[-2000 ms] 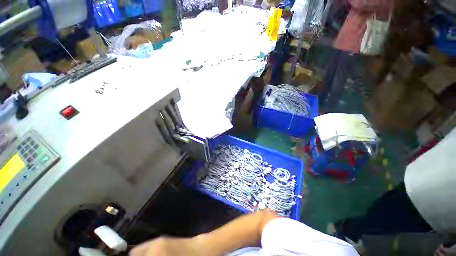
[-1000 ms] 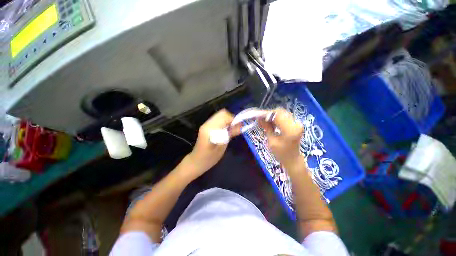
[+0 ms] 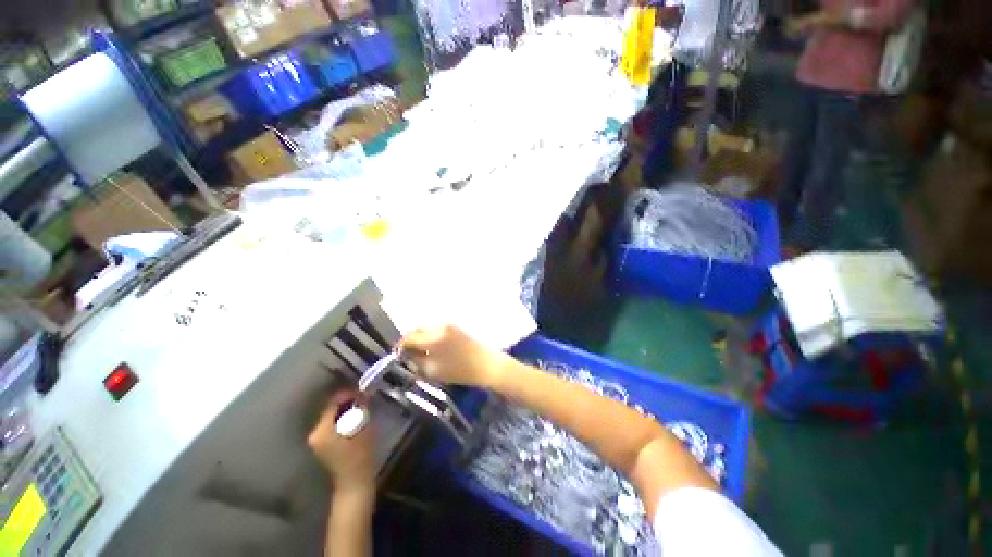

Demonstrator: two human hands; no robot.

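My left hand (image 3: 346, 441) is at the machine's right side, closed on a white coiled cable (image 3: 379, 373), with a white end piece (image 3: 351, 421) at its fingers. My right hand (image 3: 448, 355) grips the coil's other end, just above and to the right. The coil is held between both hands at the metal guide arms (image 3: 419, 394) of the winding and tying machine (image 3: 234, 397). The winding posts are not in view. Fine details of the coil are blurred.
A blue crate (image 3: 685, 403) of white coils is below my right forearm. A second blue crate (image 3: 680, 285) with looser cable is beyond it. A stool-like stand with a pale cover (image 3: 854, 299) is at right. A person (image 3: 843, 76) stands at the back right.
My hands have moved with the coil from below the machine to its metal guide arms. The view has swung up, and the winding posts have left the picture.
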